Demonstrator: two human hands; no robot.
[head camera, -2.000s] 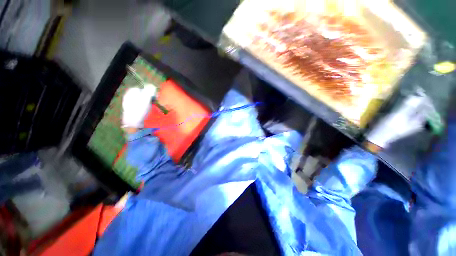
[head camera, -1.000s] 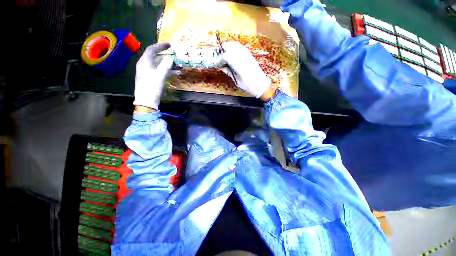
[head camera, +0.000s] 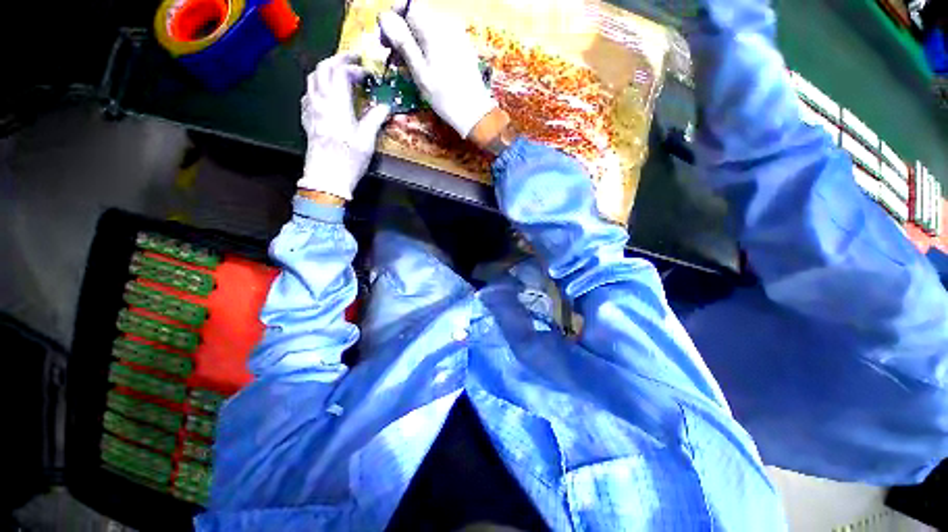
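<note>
A green circuit board (head camera: 397, 94) is over the left part of the film-covered tan pad (head camera: 638, 156). My left hand (head camera: 341, 123), in a white glove, grips the board's left end between thumb and fingers. My right hand (head camera: 442, 64), also gloved, is over the board and covers its right part. The right fingers are closed together around a thin dark tool (head camera: 399, 52), mostly hidden; its tip cannot be made out. Reddish-brown crumbs (head camera: 556, 94) are spread over the pad's middle and right.
A blue tape dispenser with an orange-yellow roll (head camera: 231, 42) stands left of the pad. A black tray (head camera: 88, 312) with red liner and rows of green boards is left of my lap. Another person's blue sleeve (head camera: 769, 156) reaches in at right, before rows of pale boards (head camera: 863, 145).
From two seconds ago, my left hand has come from the tray to the pad. In the last second, my right hand has moved left over the board, and the view has shifted and tilted.
</note>
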